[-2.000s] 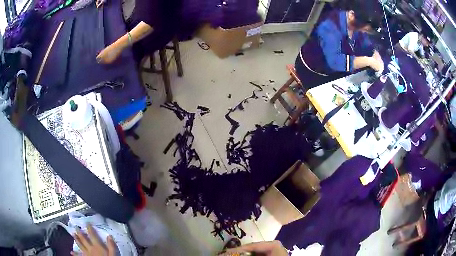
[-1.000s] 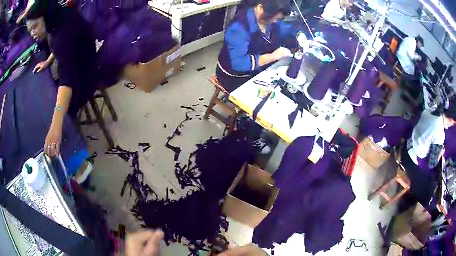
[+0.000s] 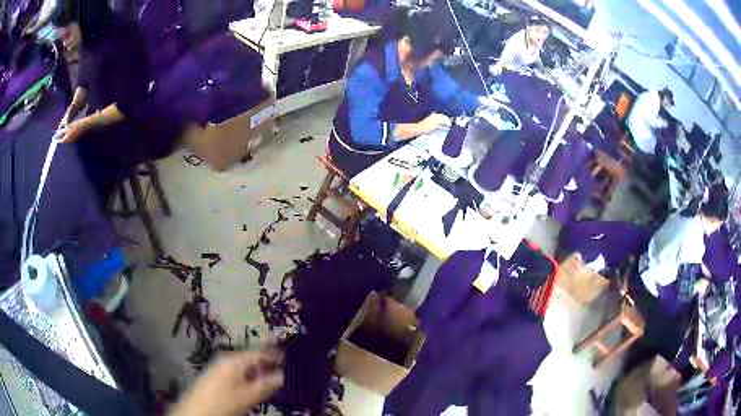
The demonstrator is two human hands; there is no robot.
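My left hand (image 3: pixel 231 385) is blurred at the bottom, left of centre, reaching in from the lower left with its fingers pointing right. Blur hides whether it holds anything. My right hand is out of the picture. Beyond my fingers, dark offcuts (image 3: pixel 325 294) lie heaped on the floor, with loose strips around them. An open brown cardboard box (image 3: pixel 378 375) stands right of the heap. Purple cloth (image 3: pixel 479 345) lies in a large pile right of the box.
At left, a dark band (image 3: pixel 49 361) crosses a patterned board beside a white roll (image 3: pixel 38 280). A standing person (image 3: pixel 101 114) holds a white strip running to it. Another person (image 3: pixel 366 110) sits at the sewing table (image 3: pixel 414 213). A red crate (image 3: pixel 543 284) and wooden stool (image 3: pixel 615 329) stand right.
The view has swung right. My left hand has risen into fuller view; my right hand has left the picture. The standing person now holds up a white strip from the roll.
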